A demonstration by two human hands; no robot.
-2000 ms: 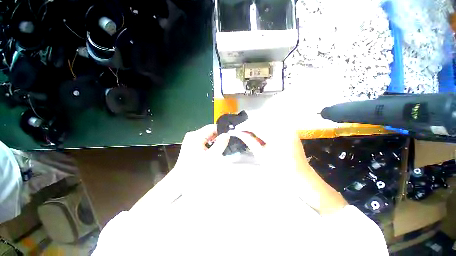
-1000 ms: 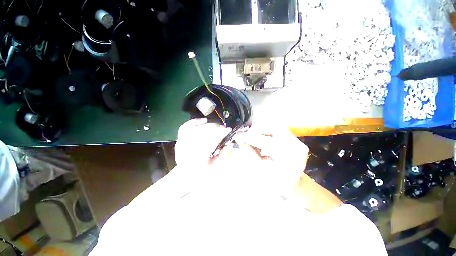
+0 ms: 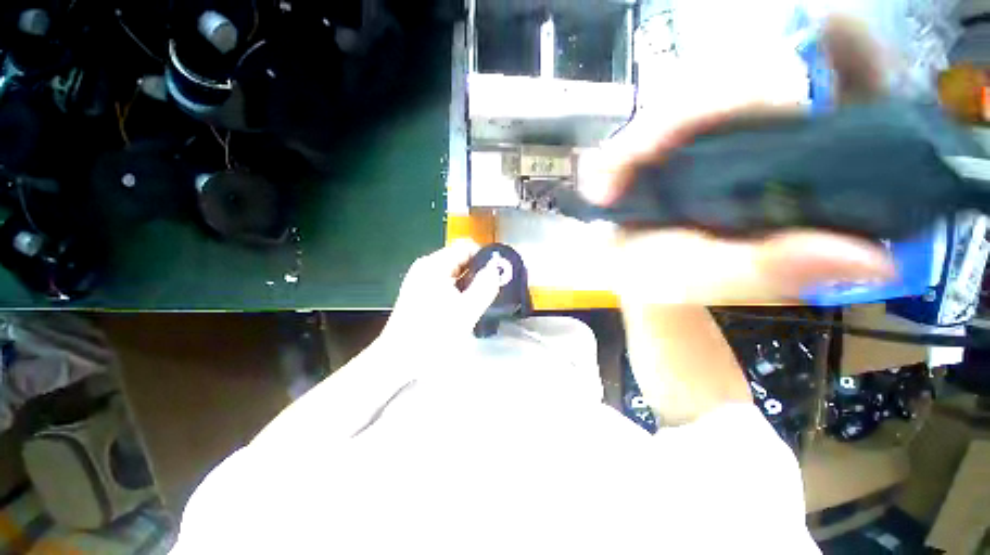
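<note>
My left hand [image 3: 443, 291] holds a black housing [image 3: 508, 293] at the bench's front edge, with a small white ring on it beside my thumb. My right hand [image 3: 749, 260] is blurred and overexposed. It grips the dark electric screwdriver [image 3: 782, 179], which lies level and points left. The screwdriver's tip is close to the brassy pickup [image 3: 543, 165] of the screw feeder [image 3: 551, 103]; whether they touch or a screw is on the tip cannot be told.
Dark housings with white stubs [image 3: 217, 33] lie on the green surface [image 3: 375, 239] at left. A blue bin [image 3: 923, 271] is at right, partly behind my right hand. Orange tape [image 3: 565, 297] runs along the front edge. Cartons [image 3: 868, 472] and black pieces [image 3: 773, 374] are below.
My right hand has left the housing and taken hold of the screwdriver, bringing its tip left to the feeder. The housing has been turned, so its pale stub and wire no longer show.
</note>
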